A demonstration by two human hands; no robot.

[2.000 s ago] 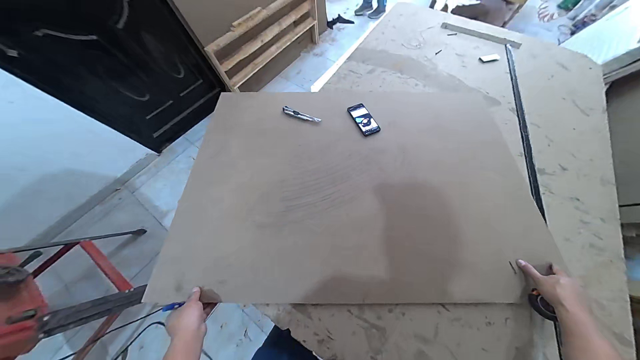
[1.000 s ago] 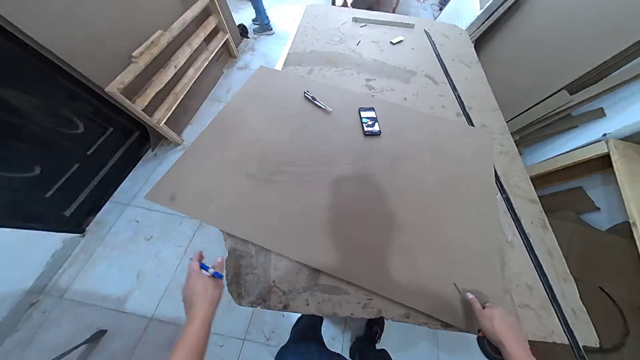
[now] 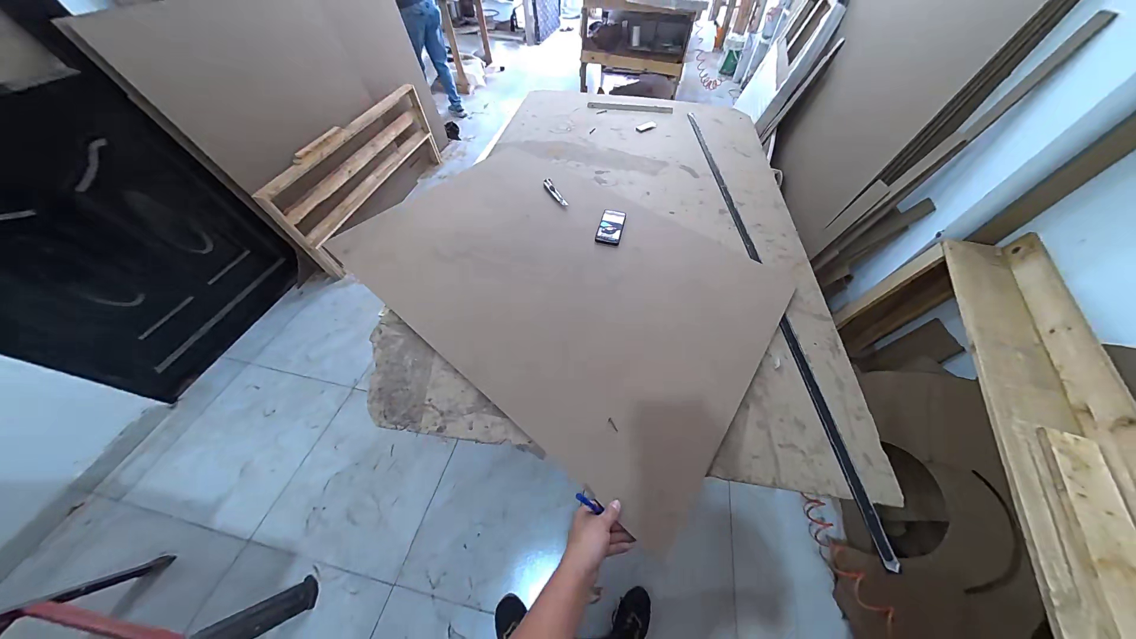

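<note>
A brown fiberboard sheet (image 3: 568, 311) lies turned diagonally on the worktable (image 3: 799, 390), one corner jutting over the near edge. At that corner's left edge, my left hand (image 3: 596, 537) grips the sheet, thumb on top and fingers partly hidden beneath. A blue pen or marker (image 3: 588, 502) is also held in this hand. My right hand is out of view. On the sheet's far part rest a utility knife (image 3: 556, 193) and a smartphone (image 3: 610, 227) with its screen lit. A small dark mark or sliver (image 3: 612, 424) shows near the close corner.
A long dark metal strip (image 3: 821, 417) runs along the table's right side, partly under the sheet. Wooden frames stand left (image 3: 355, 169) and right (image 3: 1003, 337). A red coiled hose (image 3: 856, 577) lies below right. A person in jeans (image 3: 430, 53) stands beyond; a red-and-black metal frame (image 3: 257, 612) is lower left.
The sheet has turned from nearly square-on to diagonal. My left hand, off the sheet one second ago, now grips its edge. My right hand has left the view. The view has shifted.
</note>
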